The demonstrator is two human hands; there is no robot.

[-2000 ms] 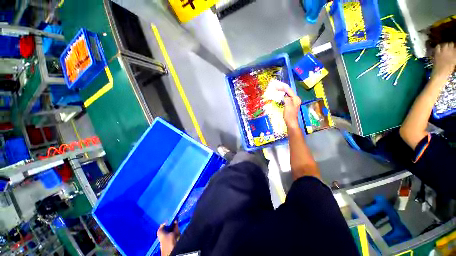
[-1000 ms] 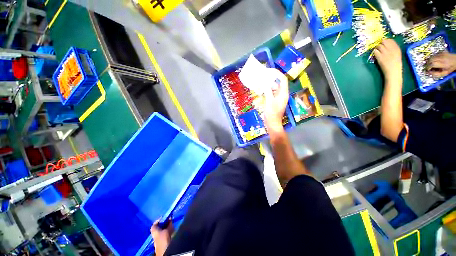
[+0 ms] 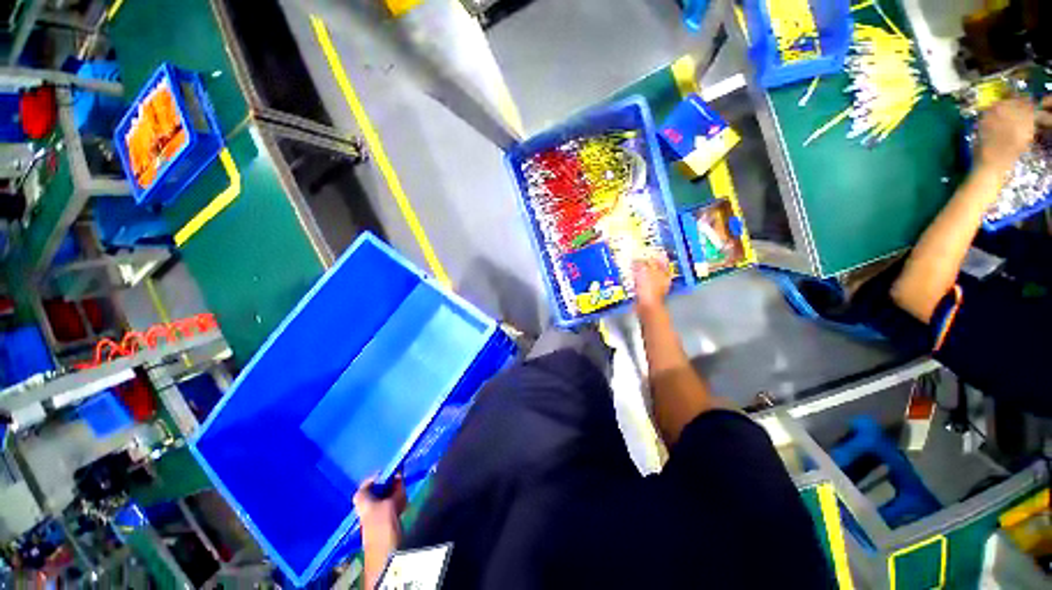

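My left hand (image 3: 381,502) grips the near rim of a large blue tote (image 3: 398,375), which is tilted at my left side and looks empty inside. My right hand (image 3: 651,280) is at the near right part of a blue bin (image 3: 519,190) on the green bench. The bin holds red wires (image 3: 562,196), yellow wires (image 3: 608,167), paler ones and a small blue-and-yellow box (image 3: 590,270). My right fingers are washed out by glare, and I cannot tell whether they hold anything.
A person's arm (image 3: 940,259) works at a bin at the right, near loose yellow wires (image 3: 883,87). A bin of orange wires (image 3: 158,136) stands on the left bench. A metal frame (image 3: 854,398) is at the lower right.
My right hand has drawn back toward me, lower in the bin. The white sheet it held a second ago no longer shows clearly. My left hand still grips the tote.
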